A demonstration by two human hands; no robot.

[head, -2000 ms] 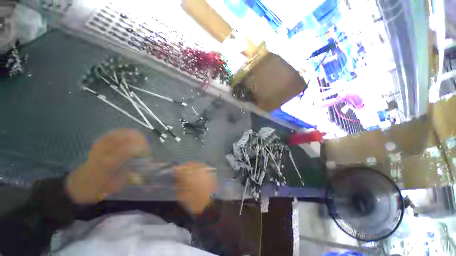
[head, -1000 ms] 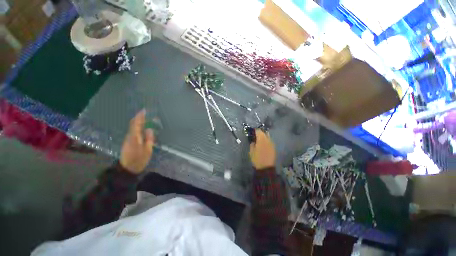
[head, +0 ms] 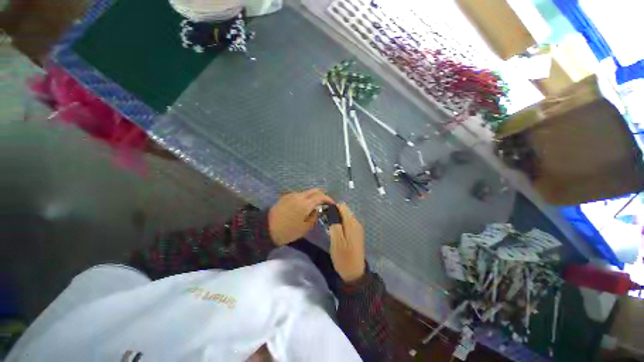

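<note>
My left hand (head: 296, 216) and my right hand (head: 347, 244) are together at the front edge of the grey mat. Their fingers meet around a small black fitting (head: 330, 215) with a pale part beside it; the fingers hide most of it. White cable assemblies (head: 362, 141) lie on the mat ahead, their green circuit boards (head: 353, 83) bunched at the far end. A small cluster of short black leads (head: 412, 179) lies to their right.
A pile of cable assemblies with grey-white tabs (head: 503, 272) lies at the right, near a red bar (head: 597, 278). A perforated tray (head: 361, 26) with red wired parts (head: 452, 78) and an open carton (head: 580, 145) stand behind. Black leads with white tips (head: 216, 34) lie far left.
My hands, apart one second ago, have come together at the mat's front edge with the black fitting between them. The long pale strip near my left hand no longer shows. The camera view has shifted.
</note>
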